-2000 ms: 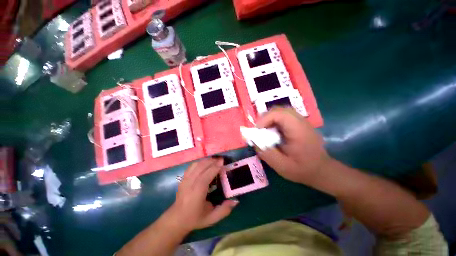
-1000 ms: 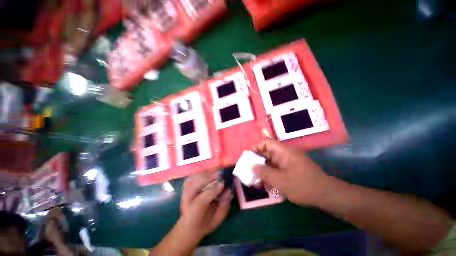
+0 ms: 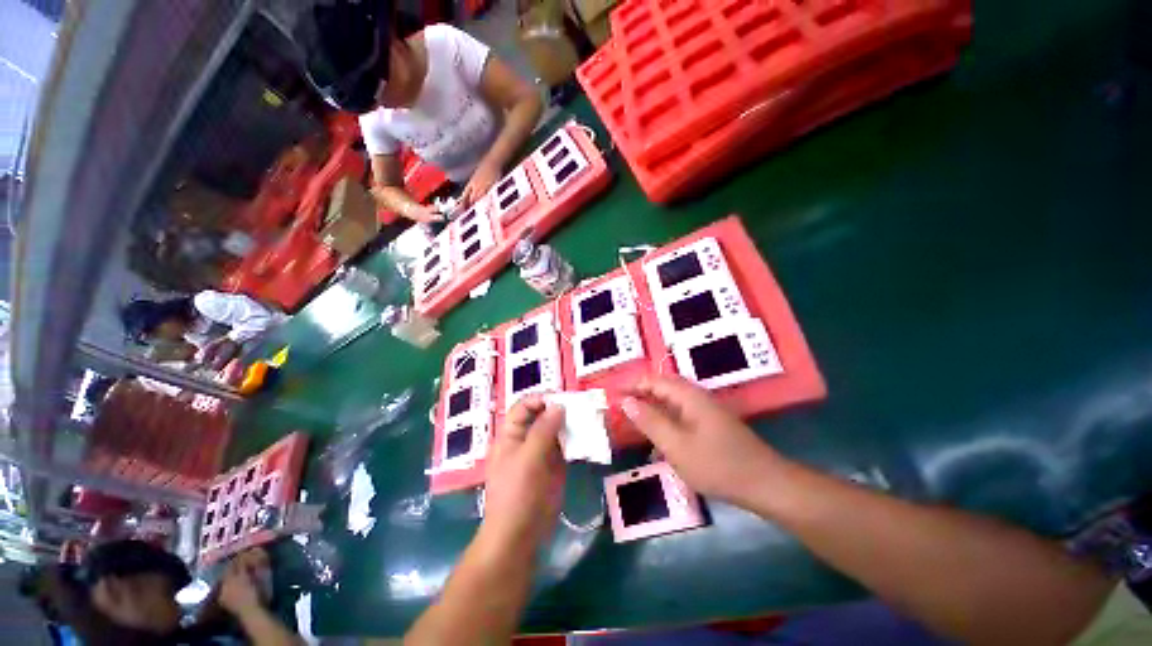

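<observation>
My left hand [image 3: 528,444] pinches the left edge of a white cloth [image 3: 584,427] above the near edge of the foam tray. My right hand [image 3: 682,427] is at the cloth's right side, fingers bent; whether it grips the cloth is unclear. A pale pink camera [image 3: 642,502] lies screen up on the bench, below my hands and free of both. The red-pink foam tray [image 3: 781,338] holds white cameras [image 3: 718,358] in four columns, screens up. My hands and the cloth hide part of the tray's near side.
A clear bottle [image 3: 541,268] stands behind the tray. Stacked empty red trays [image 3: 758,76] are at the far side. A person in white [image 3: 442,114] works at another camera tray [image 3: 512,215]. Another person [image 3: 139,587] sits lower left near a tray. White scraps [image 3: 361,500] lie left.
My view has swung up and left. The cloth has passed from my right hand to my left, which has left the pink camera's side. My right hand is no longer over the camera.
</observation>
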